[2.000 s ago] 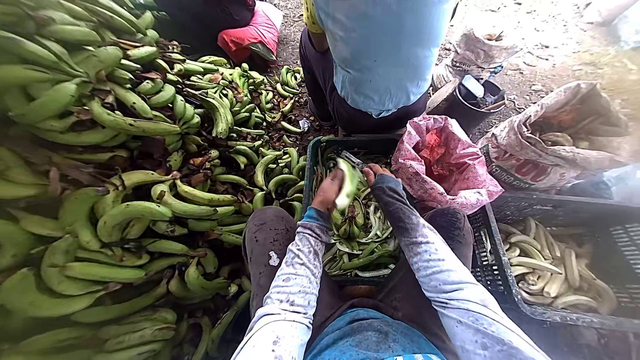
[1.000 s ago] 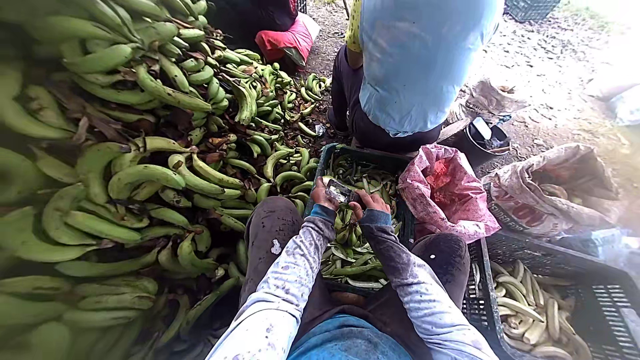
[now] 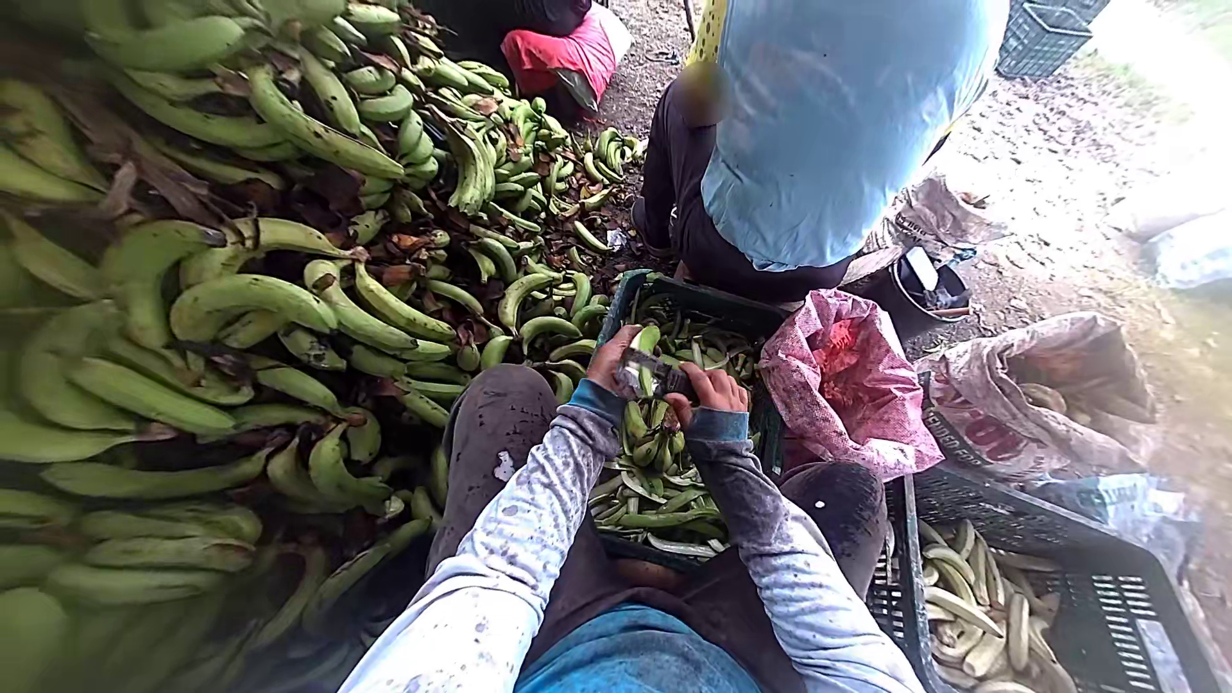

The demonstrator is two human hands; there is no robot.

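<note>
My left hand point(image 3: 613, 362) holds a green plantain point(image 3: 649, 339) over a dark plastic crate point(image 3: 628, 300). My right hand point(image 3: 714, 389) is closed on the dark handle of a peeling tool point(image 3: 674, 379), whose head lies against the plantain by my left fingers; the tool's exact kind is hard to tell. Beneath both hands, the crate between my knees holds green peels point(image 3: 674, 520) and a small bunch of green plantains point(image 3: 654, 438).
Unpeeled green plantains point(image 3: 250, 303) are heaped at the left. A person point(image 3: 847, 125) sits close ahead. To the right are a pink woven sack point(image 3: 799, 351), a black bucket point(image 3: 905, 298), a whitish sack point(image 3: 972, 385) and a black crate point(image 3: 1107, 549) of peeled plantains point(image 3: 1001, 616).
The pale, partly peeled plantain seen in my left hand two seconds ago is no longer visible there; a green one is in that hand now. The view has shifted somewhat.
</note>
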